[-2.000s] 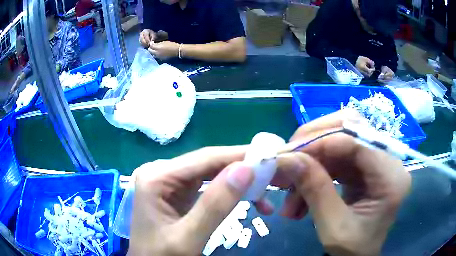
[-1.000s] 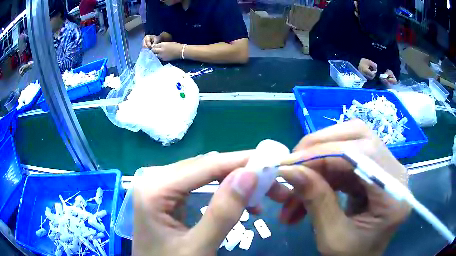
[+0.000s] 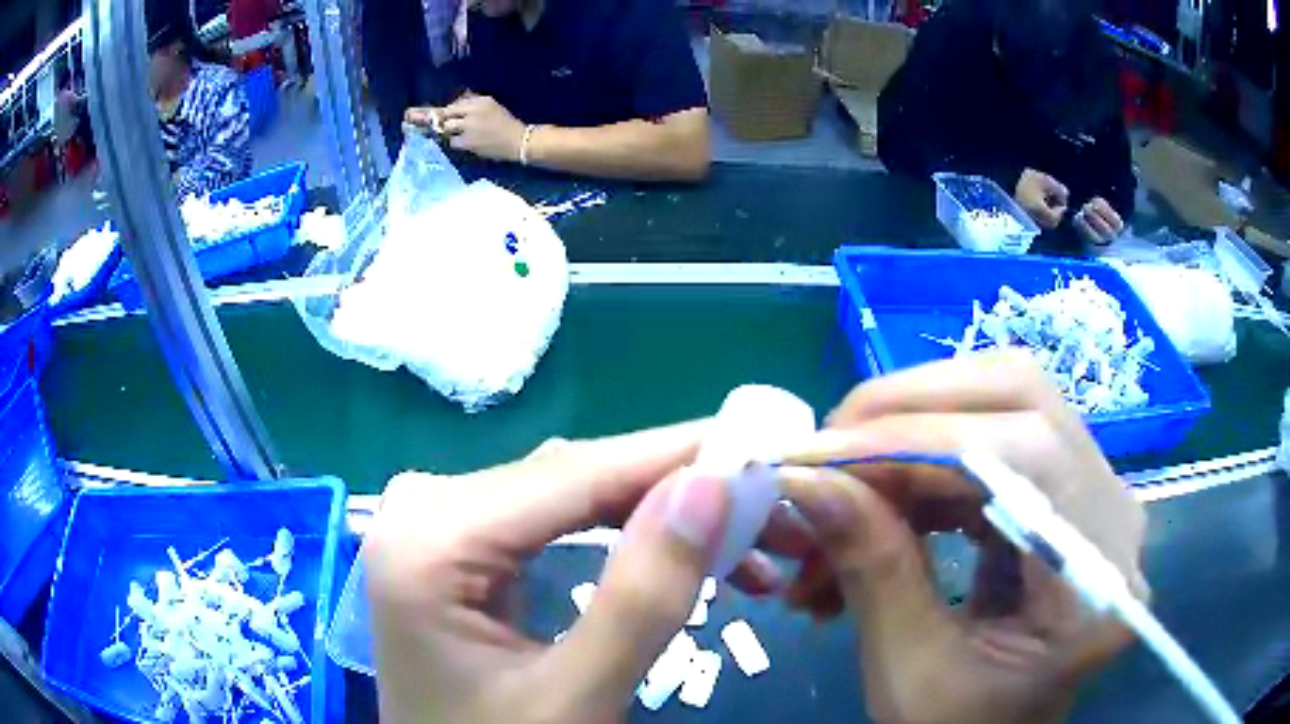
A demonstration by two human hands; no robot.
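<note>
My left hand (image 3: pixel 566 566) holds a white plastic housing (image 3: pixel 765 420) between thumb and fingers in front of me. My right hand (image 3: pixel 948 552) pinches a thin blue wire (image 3: pixel 891 458) close to the housing's side. The wire runs right over my right fingers to a white stem part (image 3: pixel 1089 567), which hangs tilted down to the right. Whether the wire end is inside the housing is hidden by the fingertips. Several loose white housings (image 3: pixel 744 646) lie on the dark bench below my hands.
A blue bin (image 3: pixel 340 566) of assembled pieces stands at left. A second blue bin (image 3: pixel 849 304) and a bulging clear bag (image 3: pixel 474 304) are across the green belt (image 3: pixel 651 340). A metal upright (image 3: pixel 170 255) rises at left. Two people work opposite; another is at far left.
The stem part has swung down from nearly level to a steeper tilt over my right hand. The wire has straightened. Both hands keep their grip on the housing and wire.
</note>
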